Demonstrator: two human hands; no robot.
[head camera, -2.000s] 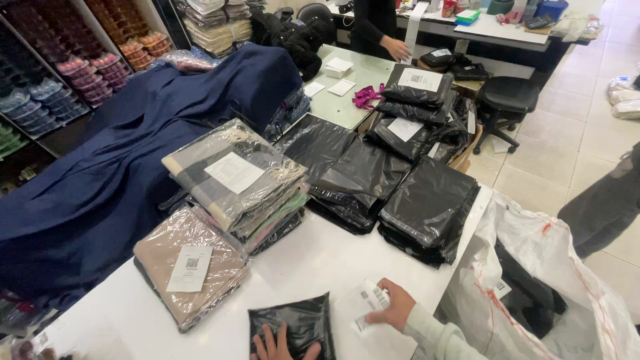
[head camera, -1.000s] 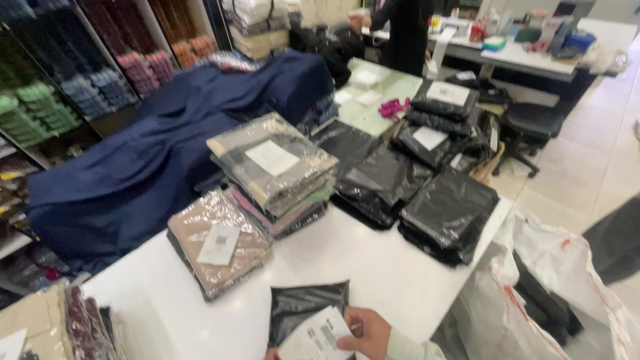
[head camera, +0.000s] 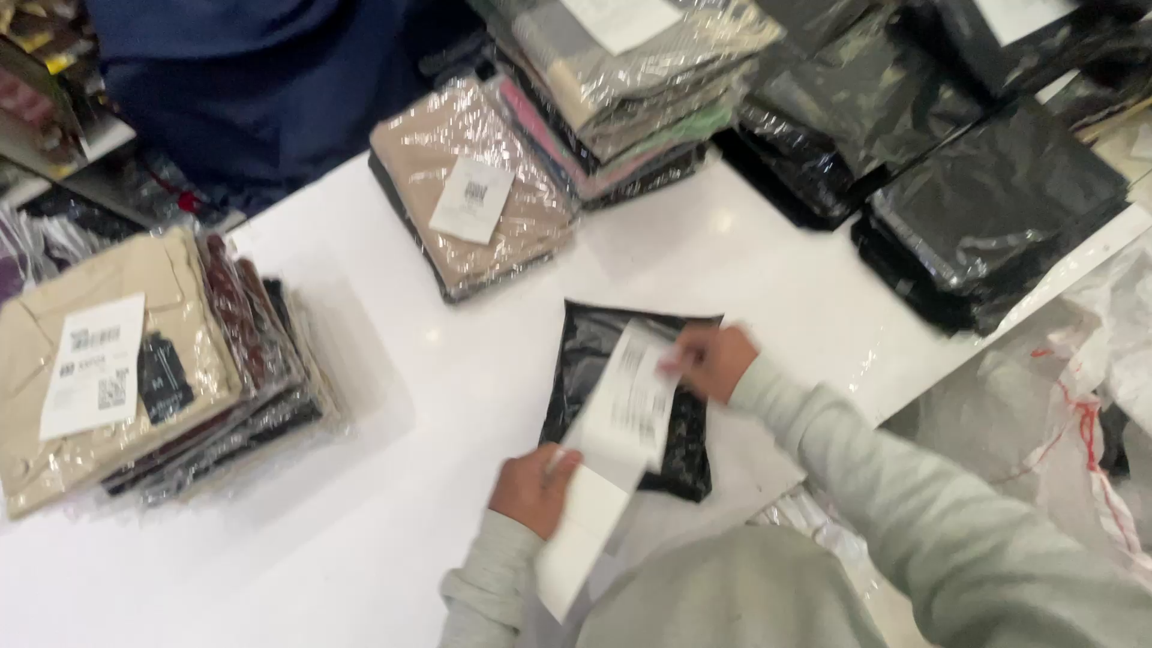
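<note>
A black plastic mailing bag (head camera: 583, 360) lies flat on the white table (head camera: 378, 549) in front of me. Above it, both hands hold a strip of printed paper labels (head camera: 630, 396) at a slant. My left hand (head camera: 537, 486) pinches the strip's left edge near its middle, where a blank white part hangs toward me. The upper right edge of the strip is between the fingers of my right hand (head camera: 715, 362), which is blurred. The strip covers much of the bag's middle.
Bagged beige garments (head camera: 180, 333) are stacked at left. A pink-beige bagged garment (head camera: 513, 198) and a taller pile of bagged textiles (head camera: 666, 81) lie beyond. Black packages (head camera: 999, 207) fill the far right. Below them stands a translucent plastic sack (head camera: 1008, 405); navy cloth (head camera: 243, 90) hangs behind.
My left hand has moved off the black bag, where it lay two seconds ago, and now holds the label strip along with my right. The view has tilted down and left.
</note>
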